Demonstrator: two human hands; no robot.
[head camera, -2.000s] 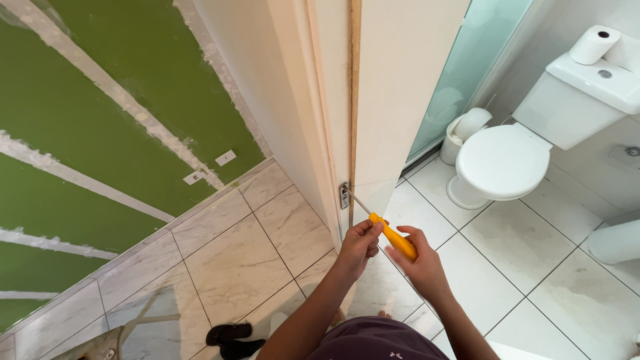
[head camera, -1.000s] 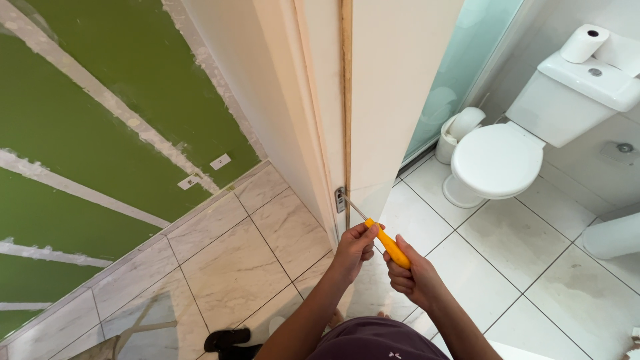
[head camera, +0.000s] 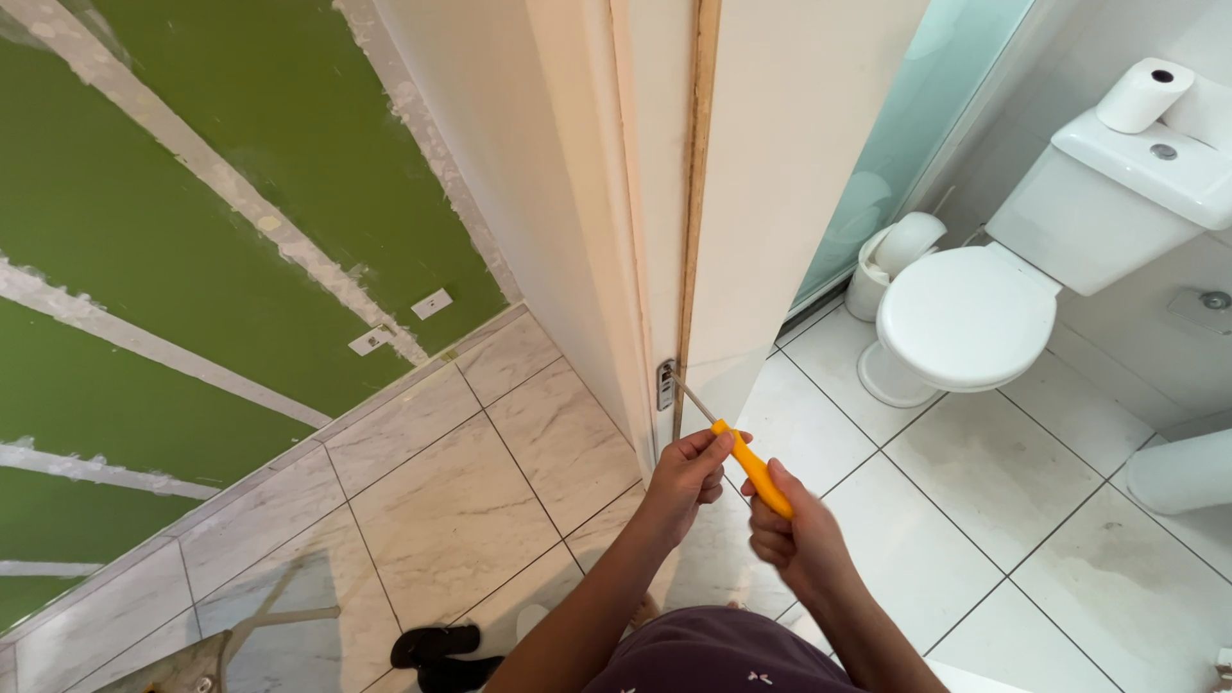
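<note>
A screwdriver with a yellow handle (head camera: 760, 472) slants up and left, its metal shank reaching to a small metal lock plate (head camera: 666, 385) by the wooden edge strip (head camera: 700, 144) of a white door (head camera: 780, 192). The fingers of my left hand (head camera: 691, 476) pinch the front of the handle, near the shank. Around the rear of the handle closes my right hand (head camera: 797, 529). The shank's tip meets the upper part of the plate; the exact contact is too small to tell.
Left stands a green wall (head camera: 241, 125) with pale filler strips. A toilet (head camera: 967, 318), a brush holder (head camera: 869, 279) and a glass panel (head camera: 910, 164) are on the right. Black flip-flops (head camera: 438, 645) lie on the tiled floor, near a board (head camera: 178, 664) at bottom left.
Both hands keep hold of the screwdriver at the lock plate. My right hand's fingers have shifted their grip on the handle.
</note>
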